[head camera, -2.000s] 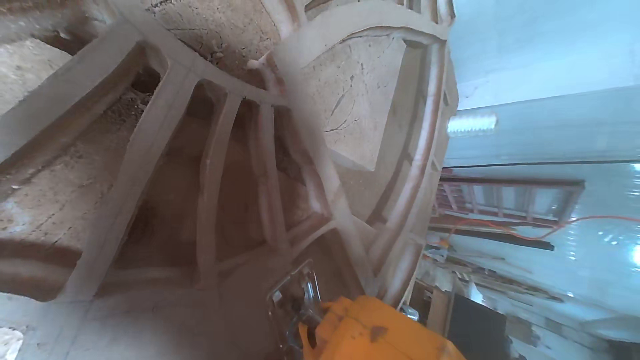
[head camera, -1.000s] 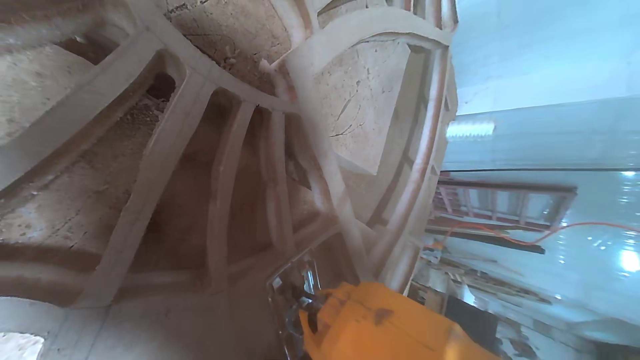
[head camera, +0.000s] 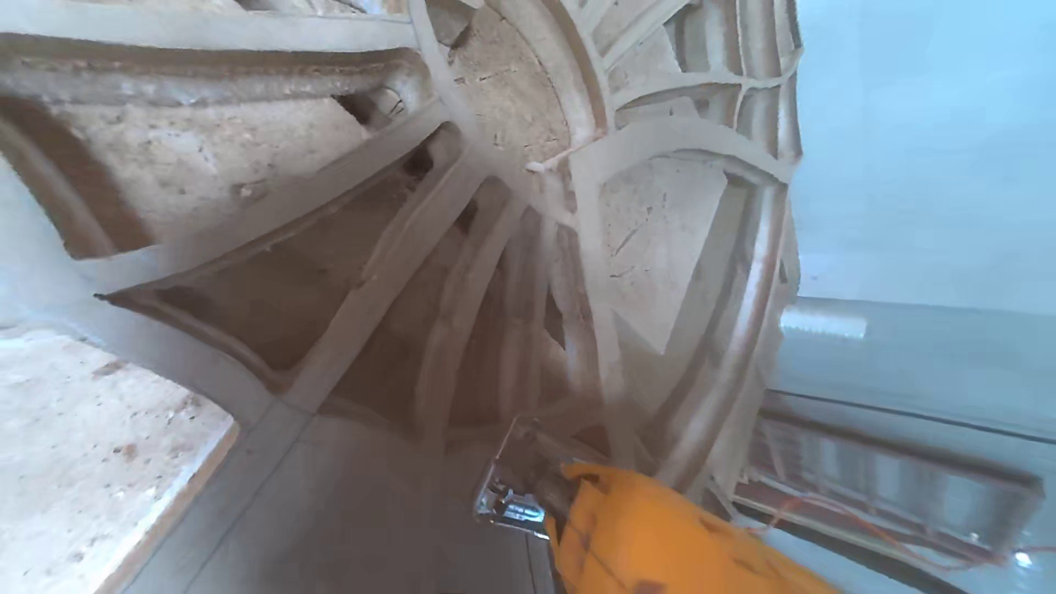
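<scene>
An orange power tool (head camera: 660, 536) with a shiny metal base, like a jigsaw, comes in from the bottom right. Its metal shoe (head camera: 516, 499) lies over the lower middle of a large carved openwork panel (head camera: 363, 363), on or close to its flat dusty part; contact cannot be told. The panel has curved ribs, spoke-like bars and deep cut-out gaps between them. A pale angular piece (head camera: 660, 239) shows inside one opening on the right. Neither of my hands is visible, so what they hold cannot be seen.
Pale blue sheeting (head camera: 924, 165) hangs on the right. Below it a framed rack or ladder-like object (head camera: 891, 470) stands, with a thin orange cord (head camera: 833, 507) running past it. A rough stone-like surface (head camera: 91, 454) shows at the lower left.
The view has shifted, showing more of the panel's left side. The orange tool stays at the panel's lower part; neither hand comes into sight.
</scene>
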